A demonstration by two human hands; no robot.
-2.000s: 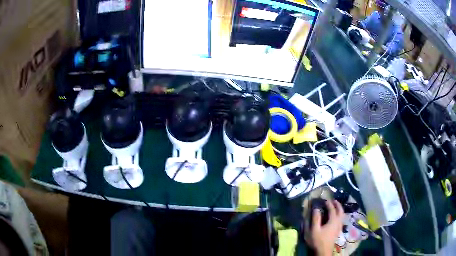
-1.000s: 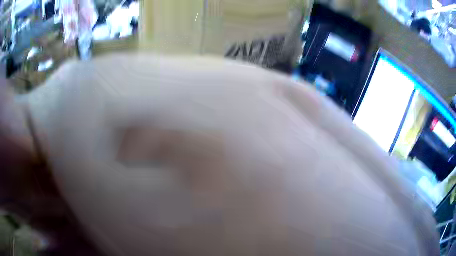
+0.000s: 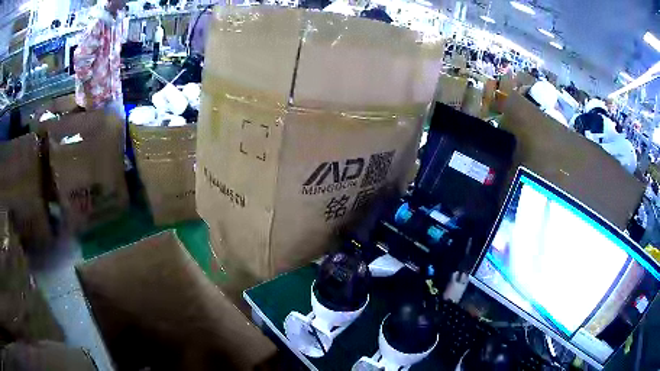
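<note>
Neither of my hands is in the picture. A PTZ dome camera (image 3: 339, 301) with a white body and glossy black ball head lies at the near left corner of the green-topped bench (image 3: 278, 293), its flat foot toward the edge. A second dome camera (image 3: 407, 335) lies to its right, its foot cut off by the bottom edge. The dark head of a third camera (image 3: 491, 356) shows at the bottom. The monitor (image 3: 561, 250) stands behind them, bright and tilted in view. A keyboard (image 3: 456, 326) lies partly hidden behind the heads.
A tall brown carton (image 3: 250, 188) stands beyond the bench's left end. A low open carton (image 3: 166, 304) is on the floor at lower left. More cartons, one with white parts (image 3: 163, 167), stand farther left. A black device (image 3: 463, 174) stands beside the monitor. A person (image 3: 98, 61) stands at upper left.
The view has swung left and up from the camera row to the cartons. My right hand, earlier on the mouse, is out of the picture. The large blurred pale shape is gone.
</note>
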